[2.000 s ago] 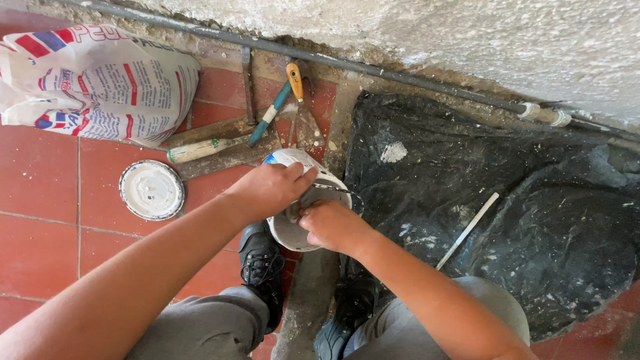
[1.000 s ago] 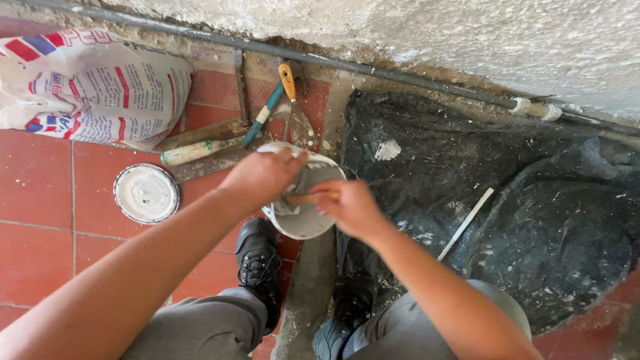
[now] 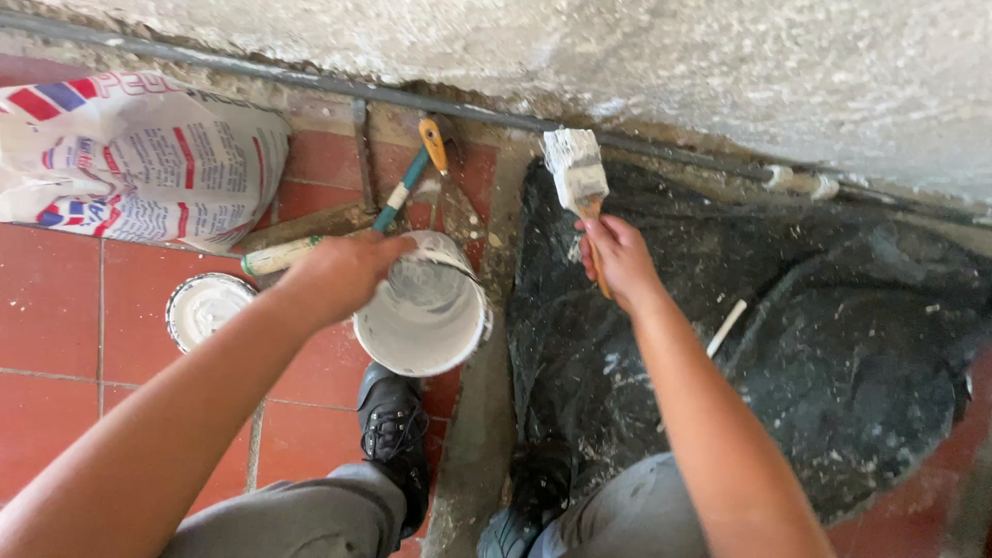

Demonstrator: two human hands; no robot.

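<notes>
My right hand (image 3: pixel 620 260) grips the wooden handle of a wide paintbrush (image 3: pixel 577 169). Its bristles are coated in thick white paint and point up toward the rough plastered wall (image 3: pixel 697 70). A white plastic bucket (image 3: pixel 422 341), tilted so its opening faces me, stands left of the brush with whitish paint inside. At the bucket's upper left rim is my left hand (image 3: pixel 349 267), its fingers curled over the edge, partly hidden and slightly blurred. Both of my shoes are below, one on the tiles and one at the edge of a dark plastic sheet (image 3: pixel 744 232).
A printed plastic sack (image 3: pixel 147 155) slumps at upper left. A paint-smeared round lid (image 3: pixel 208 310) lies on red tiles. Behind the bucket are a putty knife (image 3: pixel 435 147), a teal-handled tool (image 3: pixel 403 190) and a metal bar (image 3: pixel 364 155). A grey pipe (image 3: pixel 256 70) follows the wall base.
My right hand has lifted the paintbrush out of the bucket and moved it up and right toward the wall. My left hand stays at the bucket, which now tilts more toward me.
</notes>
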